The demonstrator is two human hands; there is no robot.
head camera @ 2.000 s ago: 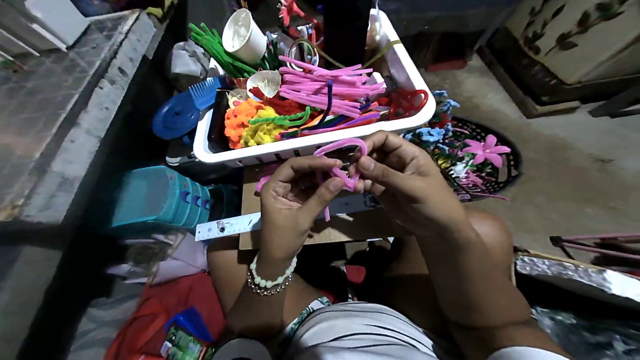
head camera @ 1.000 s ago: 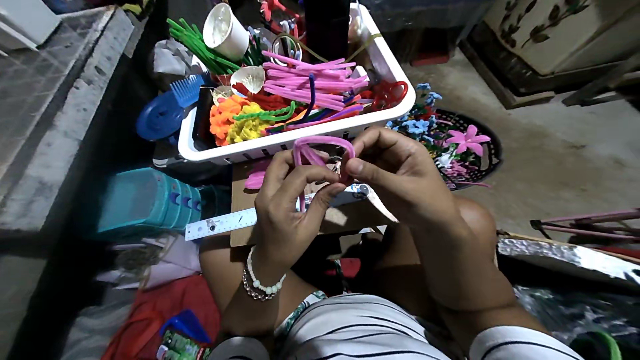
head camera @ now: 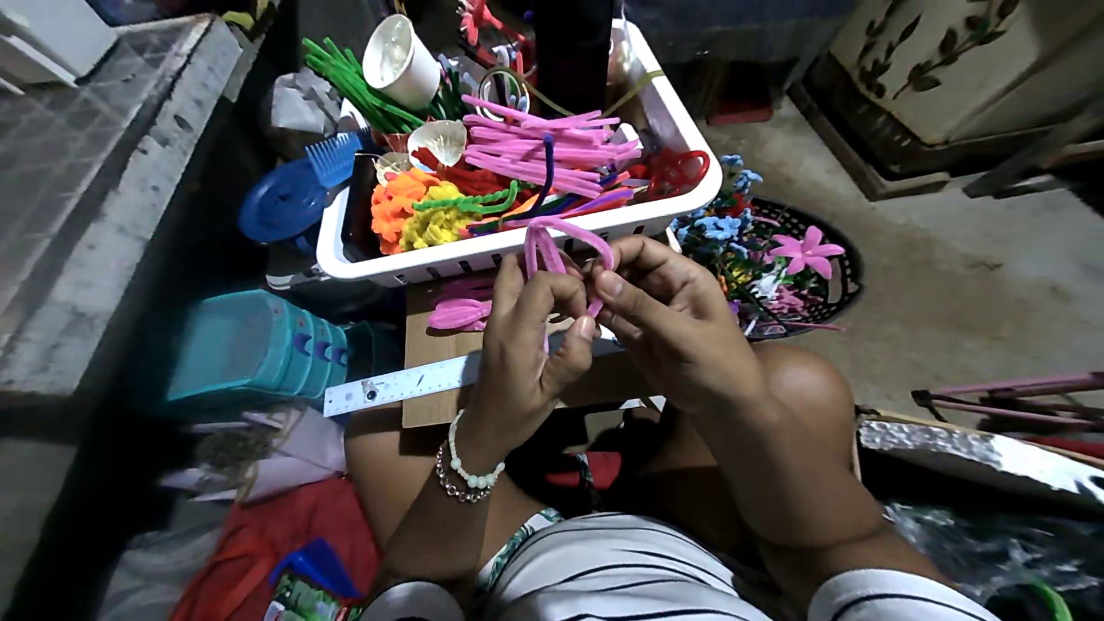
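My left hand (head camera: 539,345) grips a bent pink pipe cleaner (head camera: 565,228), with loops rising above the fingers. The fingertips of my right hand (head camera: 668,310) pinch the same piece at its right side, close to my left fingertips; the exact contact is partly hidden. Beneath the hands lies a brown board (head camera: 431,412) with a white ruler (head camera: 405,385) across it. Looped pink pipe cleaners (head camera: 460,314) rest on the board left of my hands. Just beyond, a white plastic basket (head camera: 517,247) holds a pile of pink pipe cleaners (head camera: 552,151) and orange, yellow, red and green ones.
A teal drawer box (head camera: 250,345) stands at the left, below a blue lid (head camera: 283,203) and a blue comb (head camera: 335,159). A black basket (head camera: 854,267) of pipe-cleaner flowers sits at the right. Red scissors handles (head camera: 679,175) and a paper cup (head camera: 401,65) are in the white basket.
The pink loops stand more upright and open above my left fingers than two seconds ago. Both hands stay close together on the piece.
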